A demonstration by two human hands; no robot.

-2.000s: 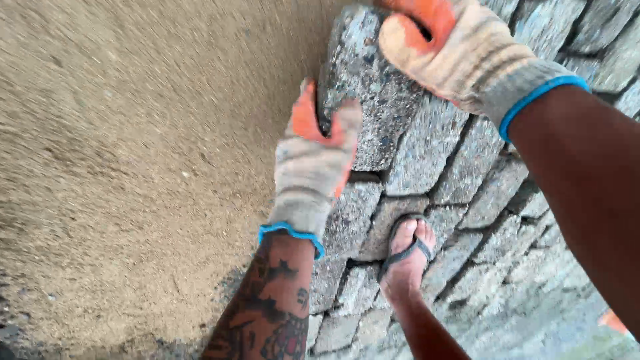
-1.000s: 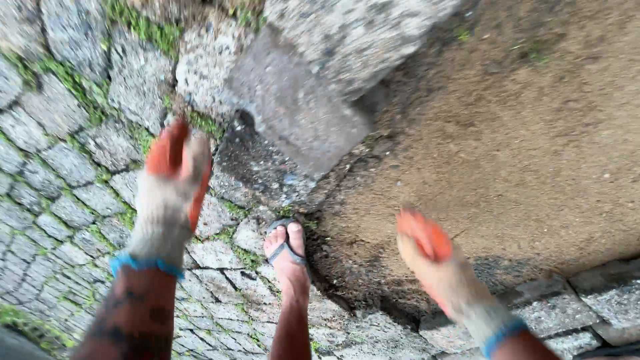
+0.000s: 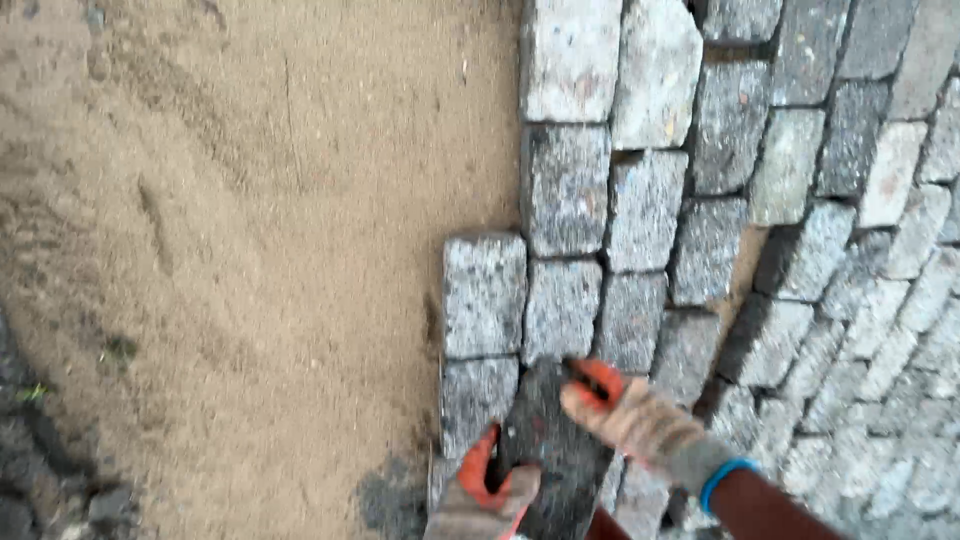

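Both my hands wear cream knit gloves with orange coated fingers. Between them is a dark, rough paving stone (image 3: 555,442), tilted over the laid stones at the bottom centre. My left hand (image 3: 487,487) grips its left side, near the edge of the sand. On its upper right side, my right hand (image 3: 626,416) has its thumb and fingers closed. Just above the held stone lies a grey laid paving stone (image 3: 561,307), and to its upper left another speckled block (image 3: 484,296) borders the sand.
Brown sand bed (image 3: 300,225) spans the left half. Rows of laid stone pavers (image 3: 724,127) cover the right, with a sandy gap (image 3: 746,262) among them. Broken dark rubble (image 3: 60,465) lies at the lower left. A dark damp patch (image 3: 394,495) marks the sand near my left hand.
One second ago both hands were apart with nothing held; now they are together on a dark stone. The view has swung strongly.
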